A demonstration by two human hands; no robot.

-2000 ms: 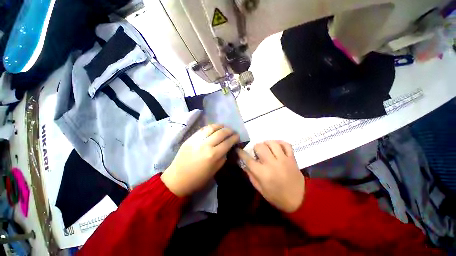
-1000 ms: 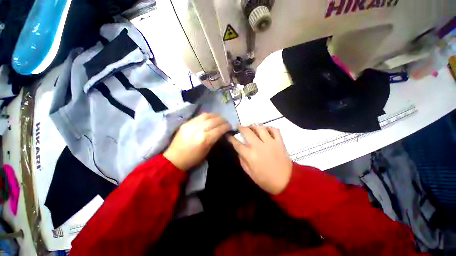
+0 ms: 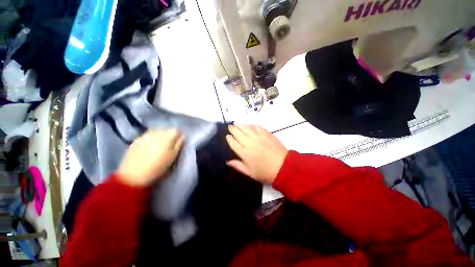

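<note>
The grey garment panel [image 3: 96, 138] with black strips lies left of the needle, bunched and partly blurred. A black panel [image 3: 213, 156] lies beside it, towards me. My left hand [image 3: 151, 156] is blurred on the grey cloth; its fingertips are bent, and its grip is unclear. My right hand [image 3: 256, 152] lies on the black panel's upper right edge, fingers forward and thumb apart; whether it pinches the cloth is unclear. The presser foot and needle [image 3: 256, 100] are beyond my right hand, with no cloth under them.
The cream machine head [image 3: 333, 26] stands at the back. Black curved panels [image 3: 359, 94] lie right of the needle by small dark blue snips [image 3: 428, 80]. A blue lamp [image 3: 92, 34] hangs upper left. Pink-handled scissors [image 3: 37, 190] are far left. Grey pieces [image 3: 411, 180] lie lower right.
The cloth has come away from the presser foot towards me and to the left. My hands have parted, the left moving left with the grey cloth. More black cloth shows between them.
</note>
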